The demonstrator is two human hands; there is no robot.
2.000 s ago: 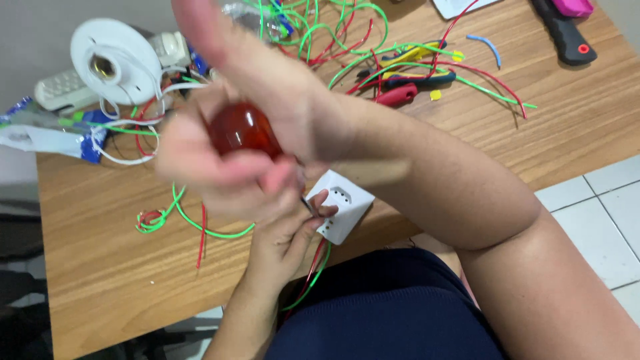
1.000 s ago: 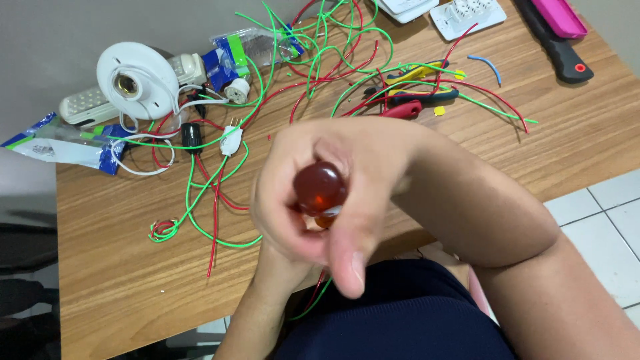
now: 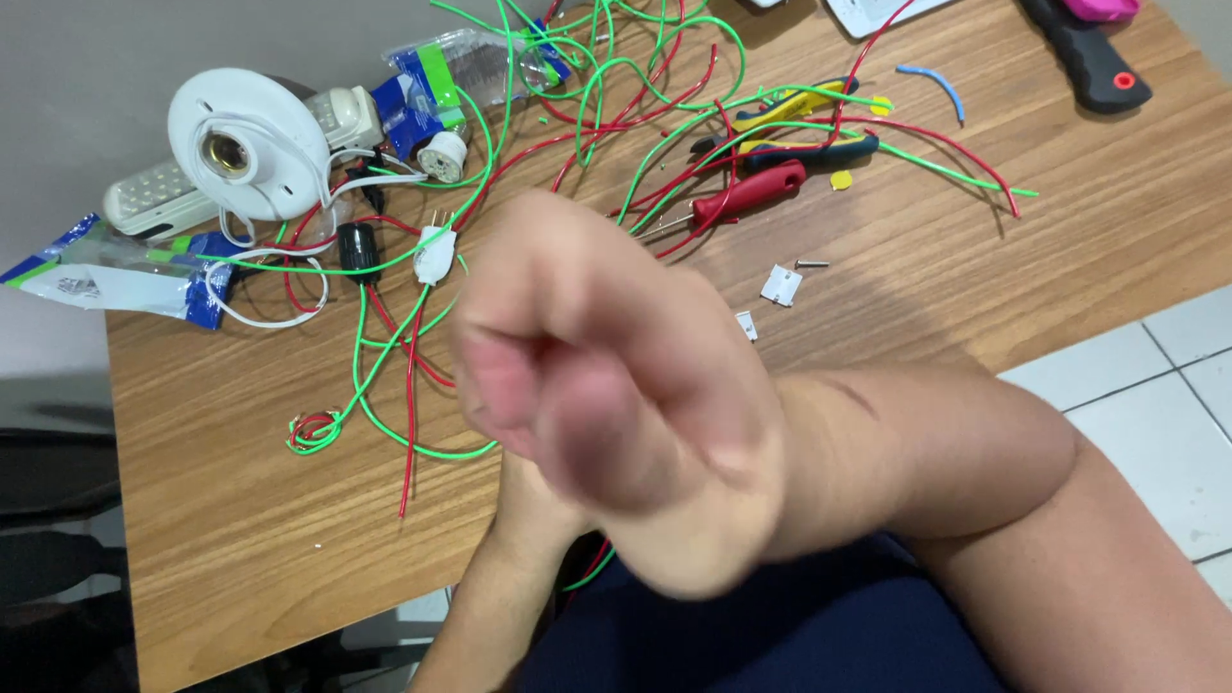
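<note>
My right hand [image 3: 616, 404] is curled into a fist in the centre, blurred, its thumb folded over the front. The translucent red screwdriver handle seen in it earlier is covered by the fingers. My left hand [image 3: 539, 496] is below and behind it; only its wrist side shows, so its fingers and whatever they touch are hidden. The white outlet plate seen by that hand earlier is also hidden. Green and red wire ends [image 3: 589, 575] show beneath my hands. Right of the fist, a small white plastic piece [image 3: 782, 286] and a screw [image 3: 812, 264] lie on the wooden table [image 3: 241, 539].
At the left stand a white lamp holder [image 3: 248, 144], a black connector [image 3: 358, 252] and a white plug [image 3: 435, 254]. Loose green and red wires cross the back. A red-handled screwdriver [image 3: 749, 192] and yellow-and-blue pliers [image 3: 808, 149] lie beyond my right hand. A black handle [image 3: 1092, 63] is at upper right.
My right hand has turned, its thumb now covering where the red handle showed. Two seconds ago it was farther up and left, and the outlet plate was visible beside my left fingers.
</note>
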